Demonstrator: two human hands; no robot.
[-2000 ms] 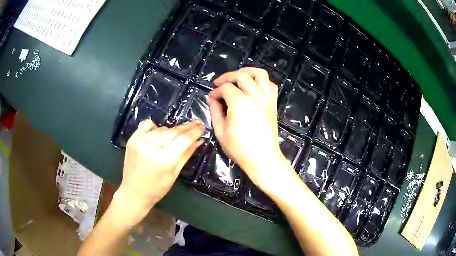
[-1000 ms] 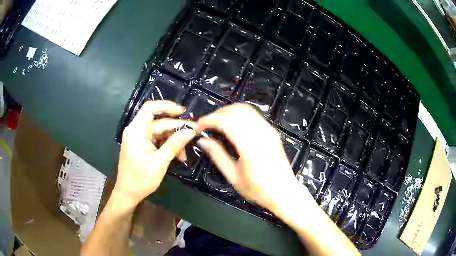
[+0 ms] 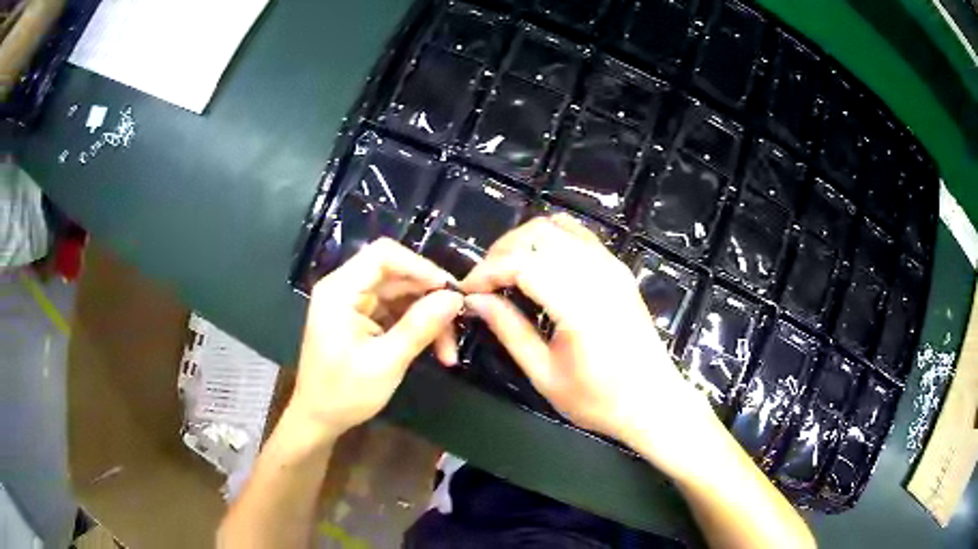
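Note:
The black blister tray [image 3: 686,204] lies across the dark green bench mat, its pockets glossy with white glare. My left hand [image 3: 370,332] and my right hand [image 3: 574,322] are over its near left part, fingertips meeting. A tiny dark component [image 3: 456,290] is pinched between the fingertips of both hands; most of it is hidden by the fingers. Both hands are bare.
A white printed sheet [image 3: 166,43] lies at the upper left, with a pile of small pale rings [image 3: 116,131] and a white scrap [image 3: 97,116] below it. More rings [image 3: 931,391] lie at the right beside a cardboard sheet [image 3: 949,461]. An open carton [image 3: 129,375] stands below the bench edge.
Two seconds ago both hands were down at a tray pocket; now their fingertips meet around the small component. The whole view has shifted, so the tray appears further right.

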